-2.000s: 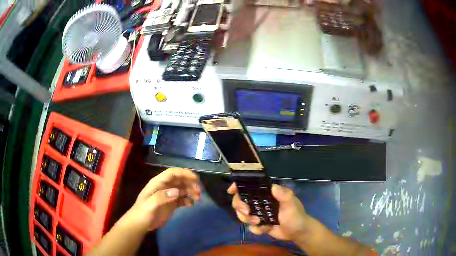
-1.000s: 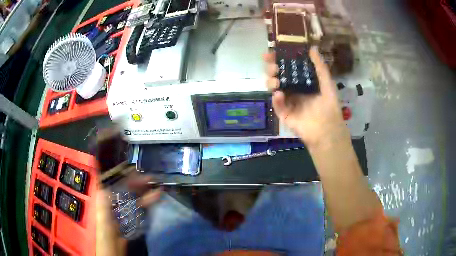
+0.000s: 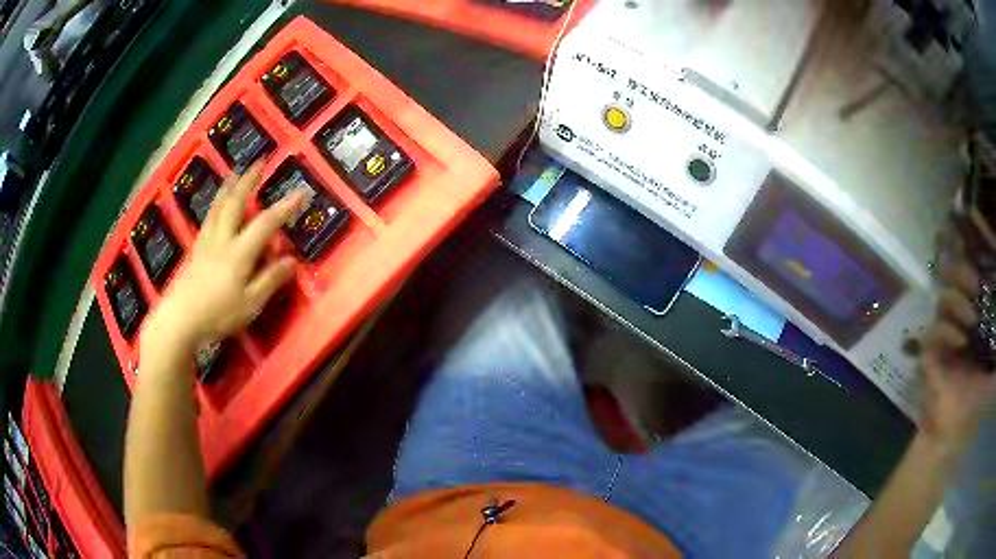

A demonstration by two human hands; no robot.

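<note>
The orange-red phone tray (image 3: 437,180) lies at the left, with closed black phones (image 3: 364,153) in several of its pockets. My left hand (image 3: 224,273) is over the tray, palm down with fingers spread, and no phone shows in its grasp. It partly covers the pockets below it. My right hand (image 3: 950,360) is blurred at the far right edge, beside the white two-station machine (image 3: 677,109). A dark object shows at its fingers, but whether it grips it cannot be told.
A smartphone (image 3: 614,246) lies before the machine on the black strip, with a light-blue piece (image 3: 734,300) and a wrench (image 3: 770,344) beside it. More red tray edges show at the top (image 3: 491,24) and lower left (image 3: 68,470). A green conveyor (image 3: 66,218) runs at the left.
The view has swung left, towards the tray. My left hand has moved over the tray and the open phone seen by it earlier is gone from it. My right hand is now at the right edge.
</note>
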